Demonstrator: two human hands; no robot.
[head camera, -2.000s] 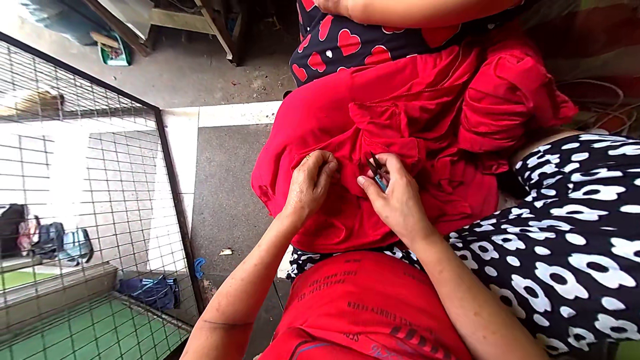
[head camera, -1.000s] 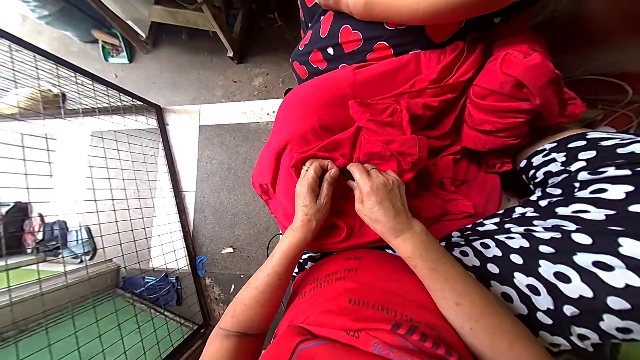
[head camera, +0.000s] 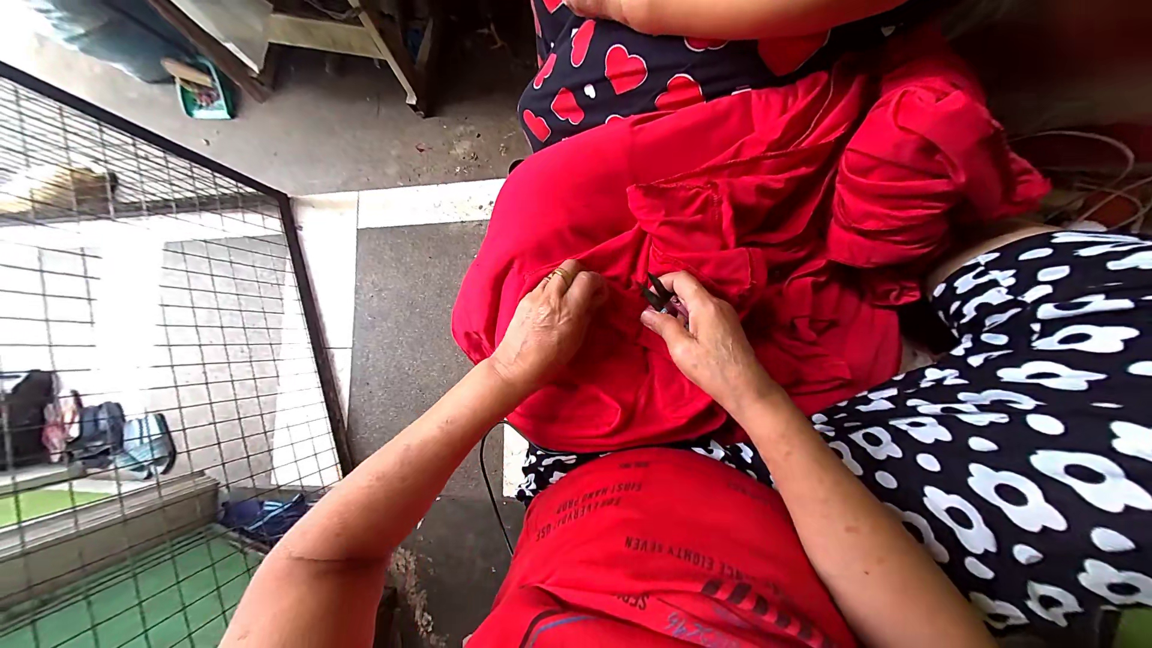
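Red cloth (head camera: 594, 198) lies in folds across my lap and reaches toward the person opposite. My left hand (head camera: 558, 315), with a ring on one finger, pinches the cloth near its middle. Just to the right, my right hand (head camera: 702, 328) holds a small dark tool (head camera: 659, 292), which looks like thread snips, its blades pointing up and away from me over the cloth. My fingers hide most of its handle. A gathered bundle of the red cloth (head camera: 909, 171) rests at the upper right.
A person in a heart-print garment (head camera: 621, 72) sits close opposite. At the left stands a black wire-mesh panel (head camera: 310, 306), with footwear (head camera: 144, 445) visible through it. A wooden stand (head camera: 319, 34) and a green dustpan-like item (head camera: 205, 90) are at the upper left; cables (head camera: 1093, 148) lie at the right.
The dark tool, hidden by my right hand one second ago, shows again between its fingers. My right hand has drawn slightly away from my left, which stays at the cloth.
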